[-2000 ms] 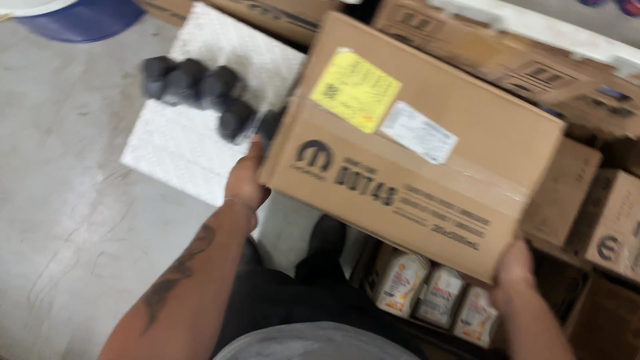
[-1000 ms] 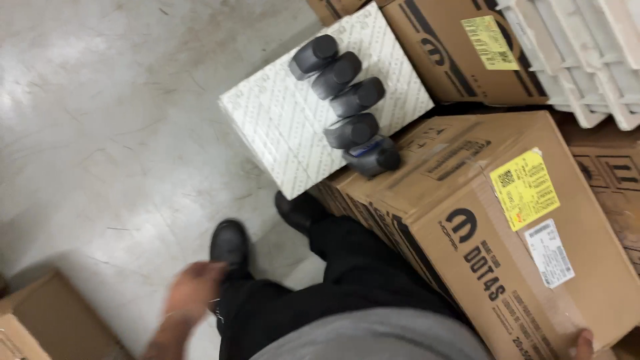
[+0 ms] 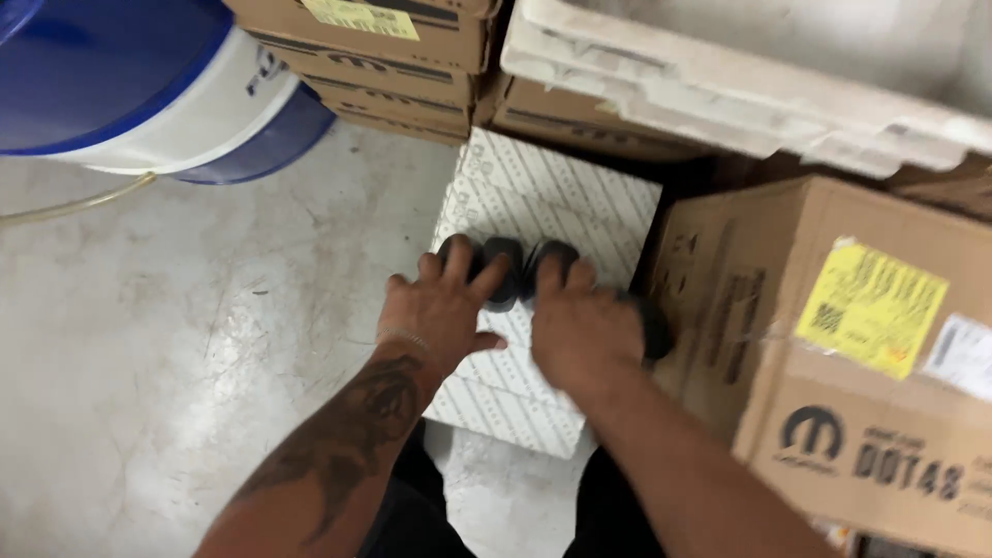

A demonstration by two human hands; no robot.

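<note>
Several black plastic bottles [image 3: 504,273] stand in a row across a white patterned box [image 3: 504,387]. My left hand [image 3: 438,306] has its fingers over the bottles at the left end, with the thumb apart below them. Over the bottles toward the right is my right hand [image 3: 585,329], its fingertips on a black bottle [image 3: 552,260]; its palm and blur hide part of the row. Another black bottle [image 3: 655,329] shows beyond my right hand, beside the large Mopar DOT 4S cardboard box [image 3: 876,403].
A blue and white drum [image 3: 186,116] with a clear hose [image 3: 77,203] is at the upper left. Stacked cardboard boxes [image 3: 387,62] stand behind the white box. White plastic trays [image 3: 697,85] overhang at the upper right, and grey floor lies at the left.
Both hands have come onto the black bottles. A second ago my right hand was at the large cardboard box and my left hung over the floor. The view has swung.
</note>
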